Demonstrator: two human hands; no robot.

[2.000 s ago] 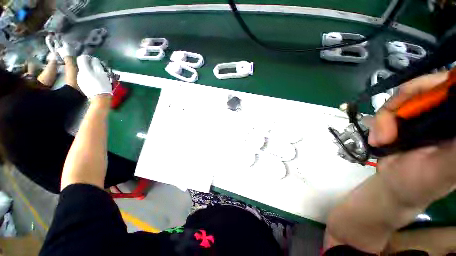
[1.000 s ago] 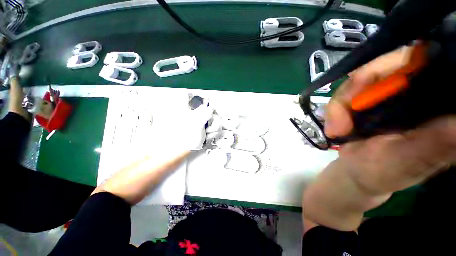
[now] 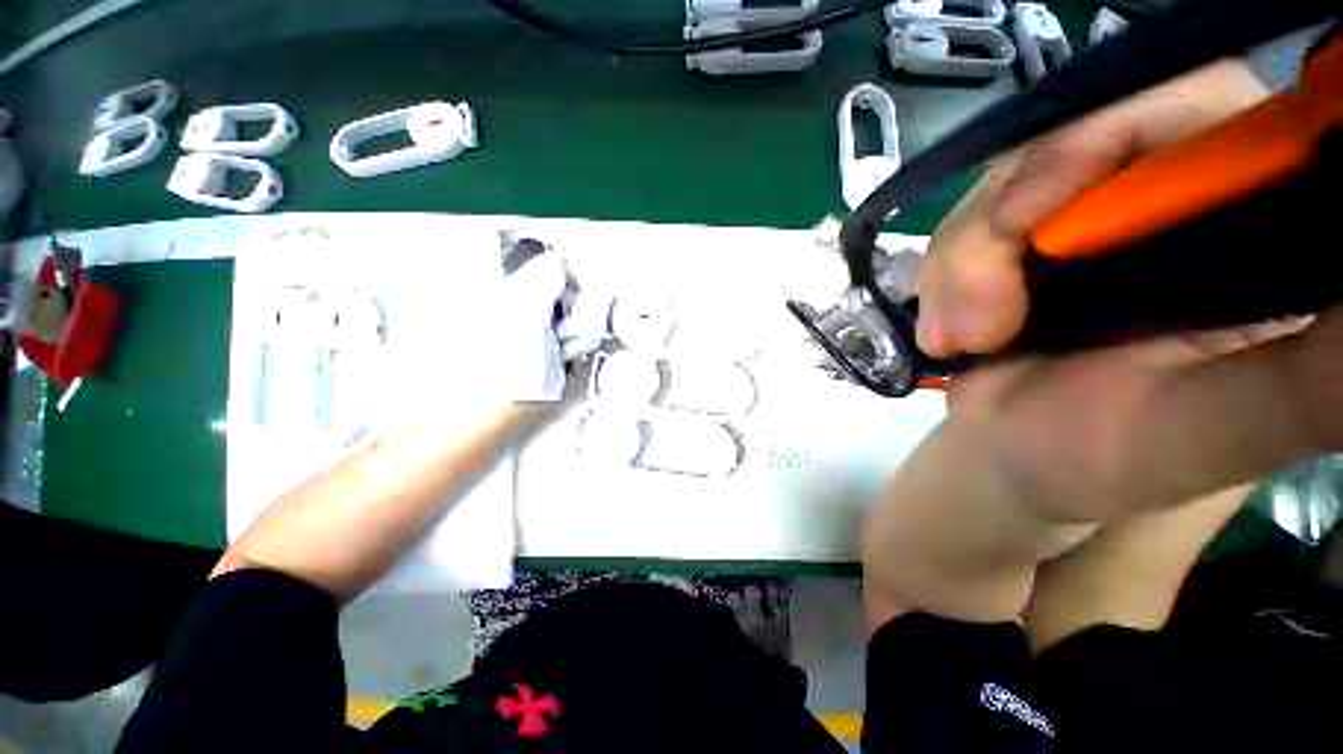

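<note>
My right hand [image 3: 987,280], bare, grips the black and orange screwdriver [image 3: 1178,221] at the right. Its silver nose [image 3: 866,336] with a curved black tube is over the right part of the white mat [image 3: 795,516]. My left hand [image 3: 538,332], in a white glove, is at the mat's middle, fingers bent toward a pale oval housing [image 3: 645,318]; glare hides whether it holds anything. A dark round object [image 3: 520,256] shows beside the glove. More washed-out housings [image 3: 685,442] lie on the mat below and right of the fingers.
White housings [image 3: 405,140] lie on the green belt [image 3: 589,148] beyond the mat. A black cable [image 3: 648,47] crosses above it. A red bin [image 3: 89,332] with things in it is at the far left. More pale housings [image 3: 317,361] show faintly on the left sheet.
My left hand came from the red bin at the left to the middle of the mat. The view shifted, and the screwdriver stays in my right hand at the right.
</note>
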